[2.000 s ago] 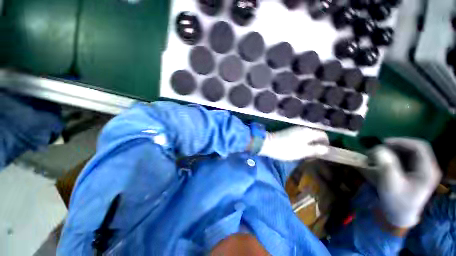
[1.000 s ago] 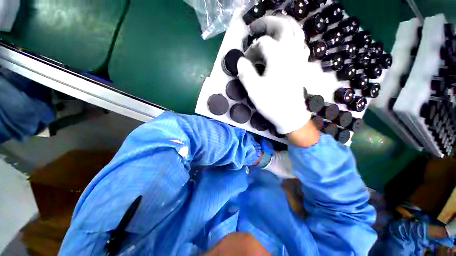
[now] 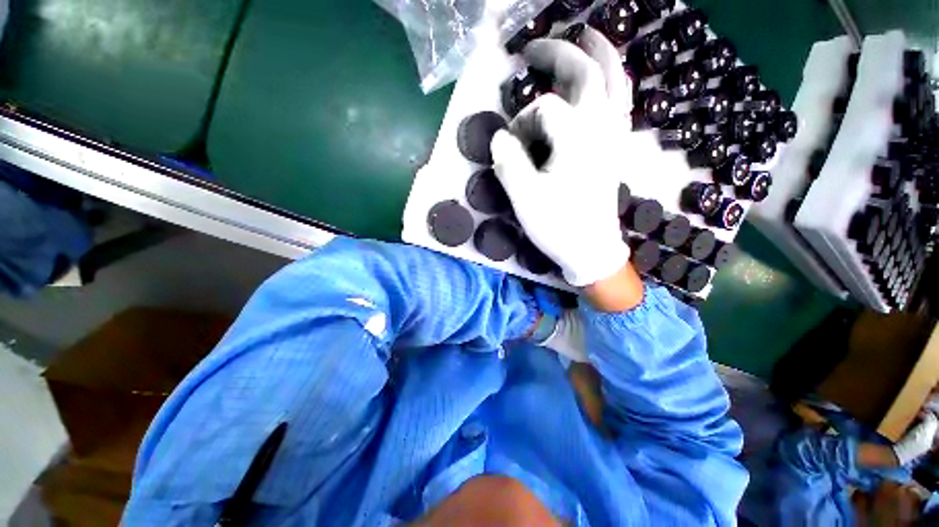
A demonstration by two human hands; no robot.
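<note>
My right hand [image 3: 571, 170], in a white glove, is over the foam tray [image 3: 427, 196], fingers curled beside a glossy black cylinder [image 3: 525, 91]. A dark gap shows between thumb and fingers; whether a piece is held there is unclear. Matte dark-topped parts [image 3: 450, 222] stand in rows along the tray's near and left side. Glossy black lens-like cylinders [image 3: 659, 106] fill its far and right part. My left hand [image 3: 566, 337], gloved and with a blue wrist band, is below the tray's near edge, mostly hidden by my right sleeve; its fingers do not show.
A crumpled clear bag [image 3: 443, 36] lies at the tray's far left. Stacked foam trays [image 3: 844, 170] with black parts stand to the right on the green bench [image 3: 309, 124]. A metal rail [image 3: 154, 190] runs along the bench edge. Another person's blue sleeve [image 3: 819, 463] is at lower right.
My right hand has come from right of the tray, where it held a dark piece, to over the tray's left part. In the last second its fingers shifted slightly, uncovering a glossy cylinder.
</note>
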